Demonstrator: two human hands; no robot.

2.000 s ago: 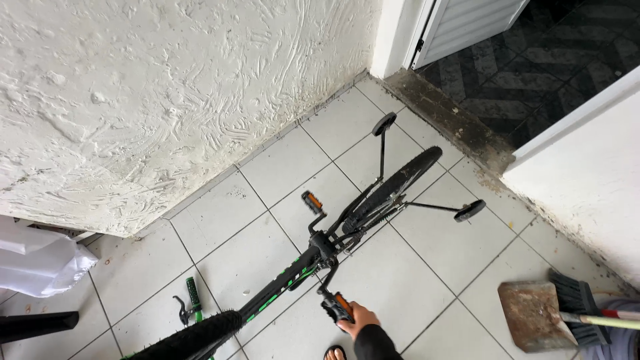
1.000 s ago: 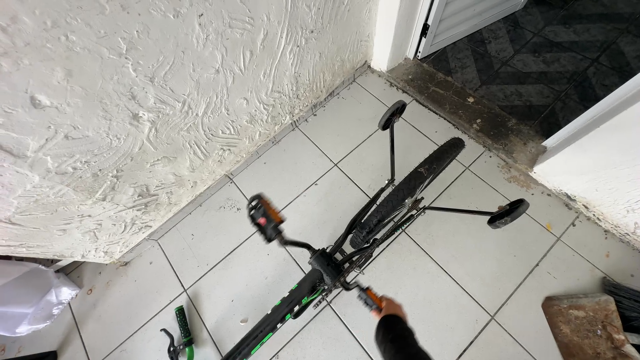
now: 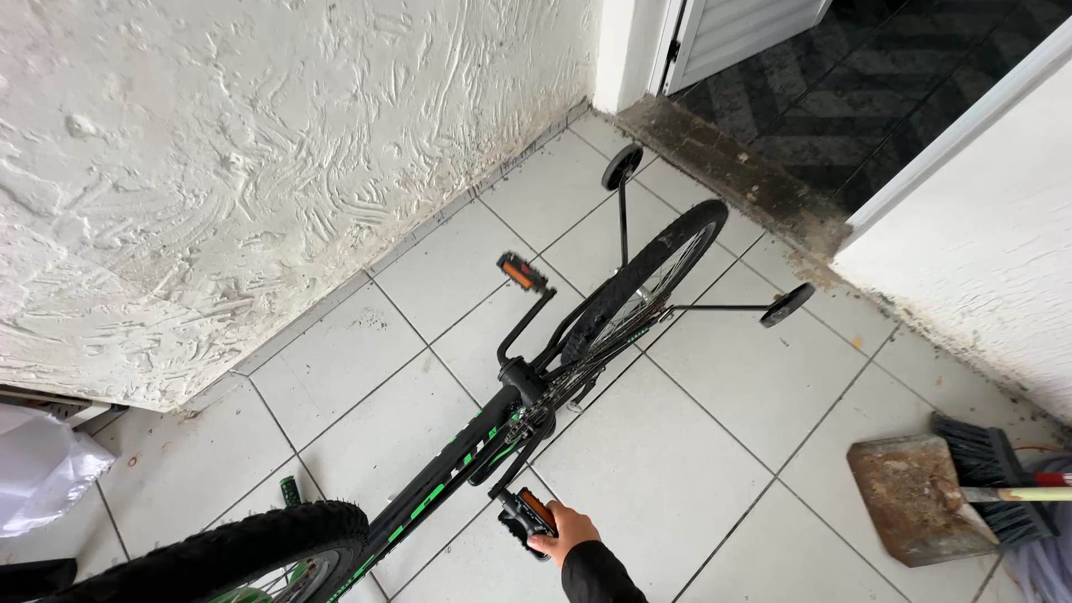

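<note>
A black and green bicycle frame stands upside down on the tiled floor. Its rear wheel has a training wheel on each side, one near the wall corner and one at the right. At the lower left is the front tire, with a green handlebar grip beyond it. My right hand, in a dark sleeve, grips the near pedal, which has an orange reflector. Toward the wall, the opposite pedal sticks out on its crank. My left hand is out of view.
A rusty dustpan and a dark-bristled broom lie at the right. A textured white wall runs along the left. White plastic is at the left edge. Beyond a worn doorsill is dark flooring, with a white door open.
The cranks and pedals have turned, with my right hand staying at the near pedal. The view has shifted, and more of the front wheel shows than one second ago.
</note>
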